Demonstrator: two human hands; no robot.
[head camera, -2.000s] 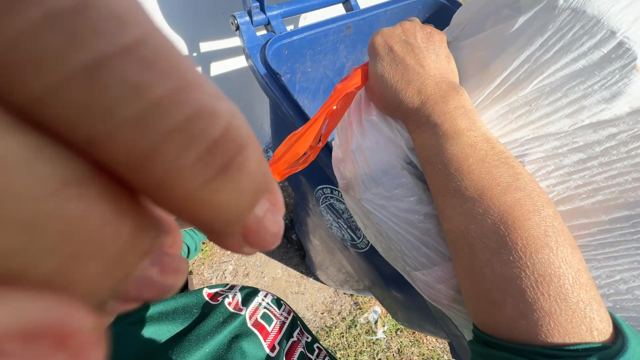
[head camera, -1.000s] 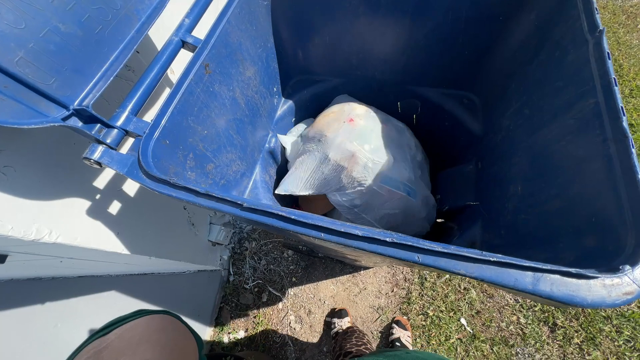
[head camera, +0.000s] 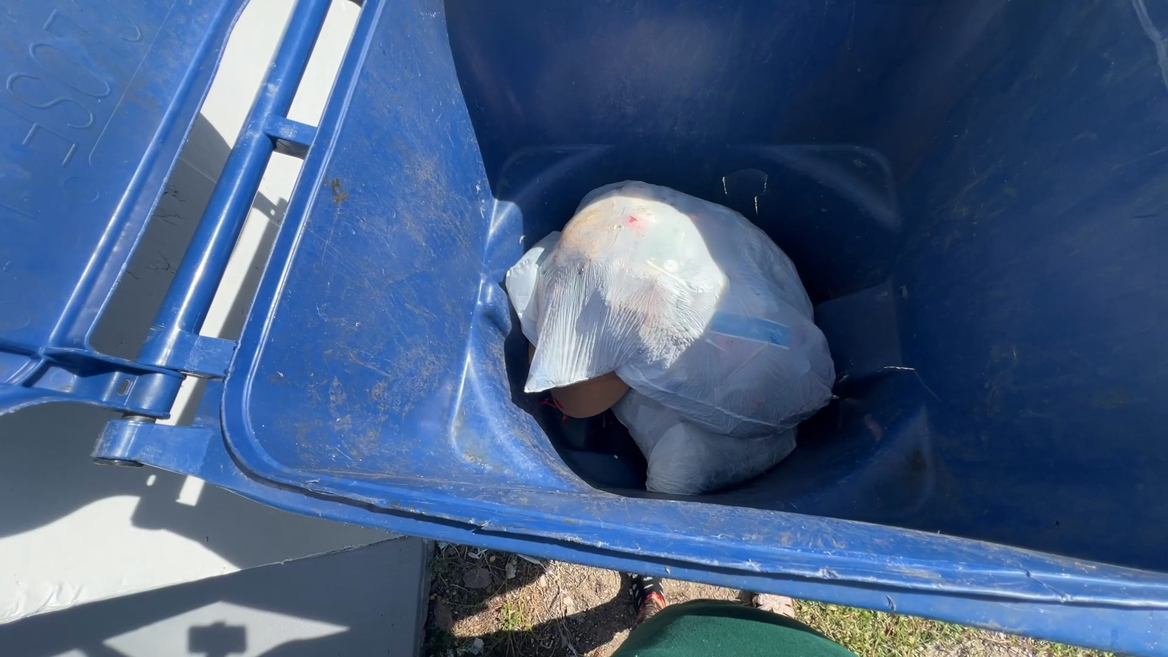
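Note:
Neither my left hand nor my right hand is in the head view. A blue plastic wheeled bin (head camera: 383, 319) fills most of the picture, seen from above with its mouth uncovered. At its bottom lies a filled white plastic trash bag (head camera: 675, 310), partly sunlit, with a bluish strip on its side. Below it, another pale bag part (head camera: 703, 456) shows; whether it is a separate bag cannot be told. A brown rounded item (head camera: 591, 396) pokes out beneath the white plastic, its kind unclear.
The bin's blue lid (head camera: 82, 164) is swung back at the left on its hinge bar (head camera: 224, 214). A pale wall or ledge (head camera: 109, 547) borders the bin at left. Dirt and grass (head camera: 538, 593) lie below, with my green clothing (head camera: 730, 631) and part of my footwear (head camera: 648, 593).
Two seconds ago my hands were in view, one at a white bag with an orange tie beside the bin. Now both are out of view. The camera view has shifted to look down into the bin.

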